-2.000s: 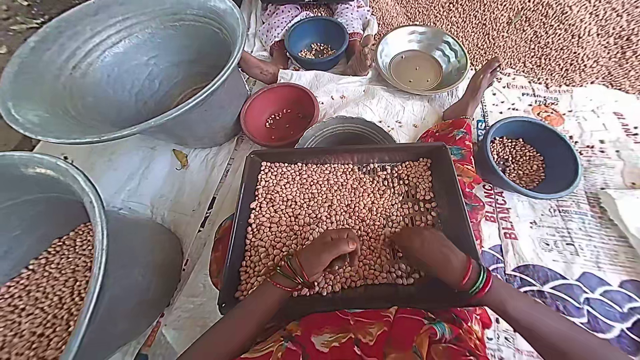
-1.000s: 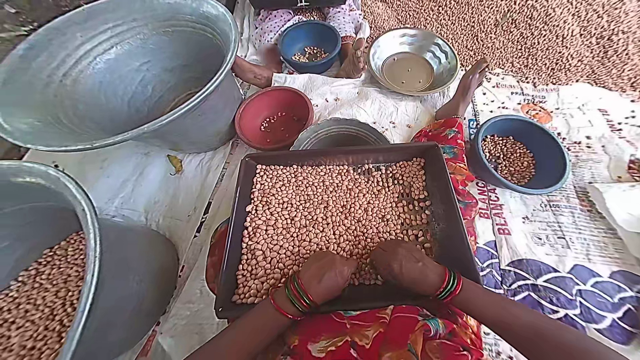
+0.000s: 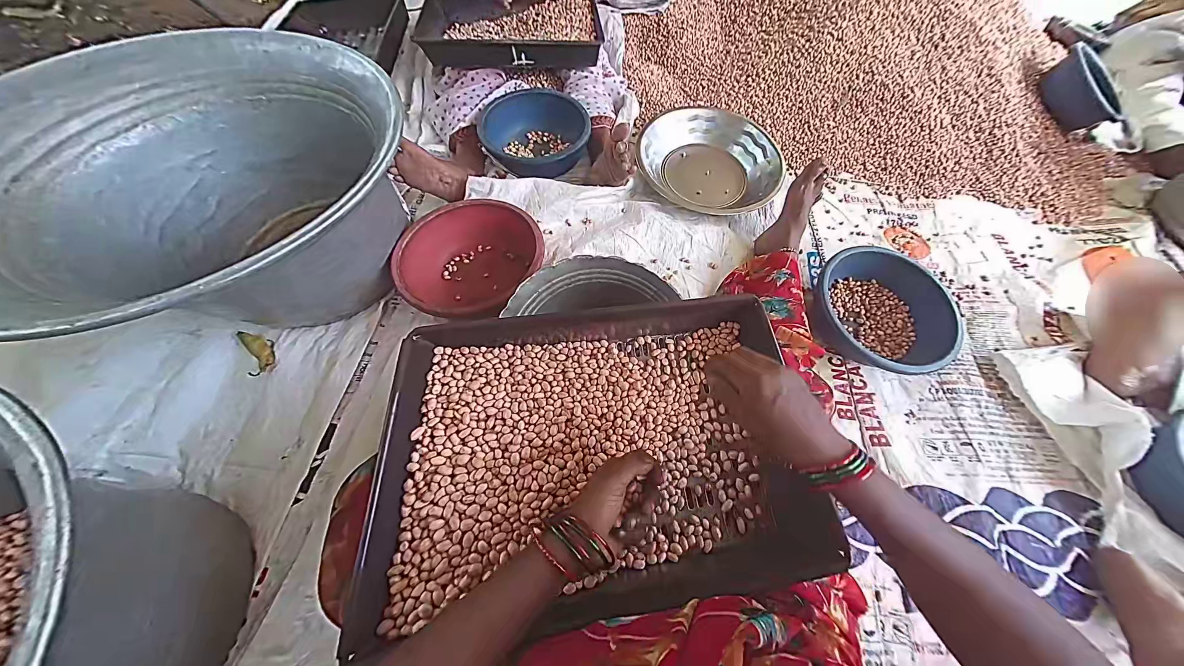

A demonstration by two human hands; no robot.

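A black rectangular tray [image 3: 370, 518] with slots in its bottom rests on my lap, spread with shelled peanuts [image 3: 518, 416]. My left hand [image 3: 618, 495], fingers curled, lies among the peanuts near the tray's lower middle; whether it holds any is hidden. Over the tray's right side is my right hand [image 3: 772, 407], blurred, its fingers bent downward and their tips unclear. Slots show between the scattered peanuts on the tray's right part. Beyond the tray's far edge sit a red bowl [image 3: 425, 245] with a few peanuts and a grey basin [image 3: 592, 277].
Large metal tubs [image 3: 370, 213] stand at left, the nearer holding peanuts. A blue bowl [image 3: 948, 324] with peanuts is at right, a steel bowl [image 3: 758, 171] beyond. Another person sits opposite with a tray [image 3: 509, 54] and blue bowl [image 3: 532, 111]. Someone's arm shows at right, near a peanut heap [image 3: 879, 83].
My right hand has moved from beside my left hand, low in the tray, up and to the right. The view now takes in more at the top and right.
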